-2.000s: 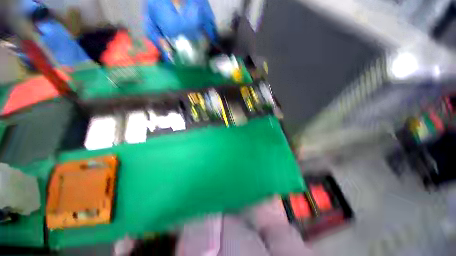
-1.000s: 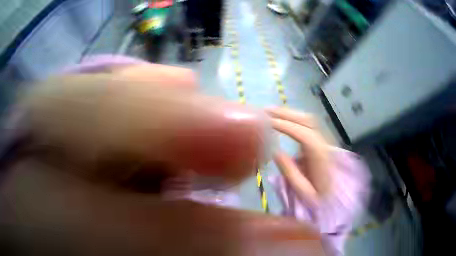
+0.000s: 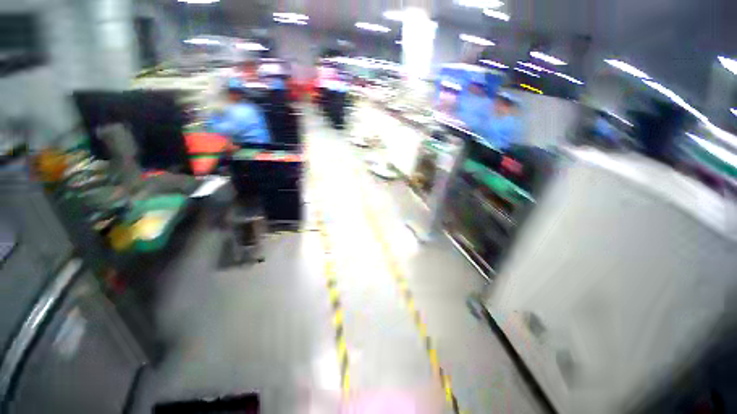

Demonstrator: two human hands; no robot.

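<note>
Neither my left hand nor my right hand shows as a hand. A blurred pink patch [image 3: 392,400] is at the bottom edge of the head view; I cannot tell what it is. Nearest in front of me is the grey floor [image 3: 250,323] with two yellow-black lines [image 3: 338,323] running away from me. The edge of a dark box [image 3: 206,403] shows at the bottom left. The picture is blurred.
A large white cabinet [image 3: 622,283] stands at the right. A grey machine [image 3: 73,348] is at the lower left, with a cluttered bench [image 3: 157,222] behind it. A black bin [image 3: 271,190] stands beyond. People in blue are seated farther off on both sides.
The view has swung from the green bench to the aisle and then tilted up. Both hands, large in view one second ago, have left the picture.
</note>
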